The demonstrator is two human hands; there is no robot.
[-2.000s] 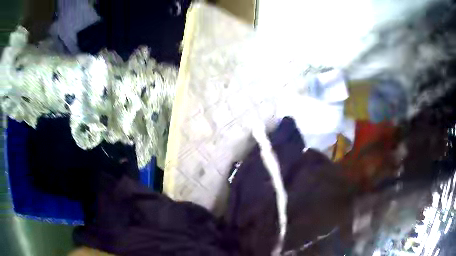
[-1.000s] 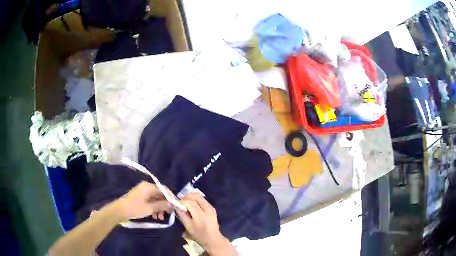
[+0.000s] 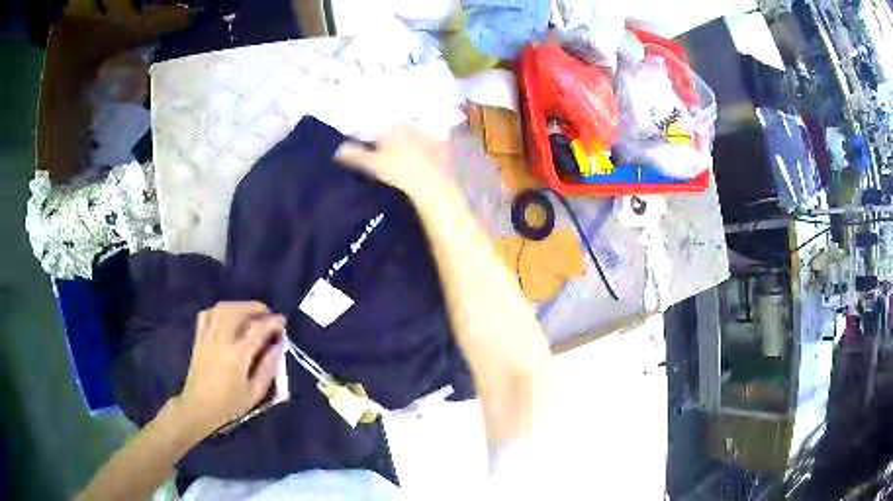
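Observation:
A dark garment bundle (image 3: 392,323) with small white print lies across the worn side table (image 3: 211,108) and towards me. A small white paper or label (image 3: 325,301) lies on it. My left hand (image 3: 230,362) is closed on a whitish tie strip (image 3: 305,360) at the near left of the bundle. Yellowish tickets (image 3: 351,402) hang at the strip's other end, on the dark cloth. My right hand (image 3: 406,161), blurred, reaches over the bundle's far edge with its fingers apart; nothing shows in it. Whether it presses the cloth is unclear.
A red tray (image 3: 612,186) with bags and spools stands at the back right. A black ring (image 3: 534,215) and orange templates (image 3: 548,264) lie nearer. A cardboard box (image 3: 64,122), spotted fabric (image 3: 88,225) and blue crate (image 3: 83,333) are at left.
My right hand has left the strip and moved forward over the bundle's far edge. My left hand still holds the strip. The tickets and small white paper now show clearly; the view has shifted.

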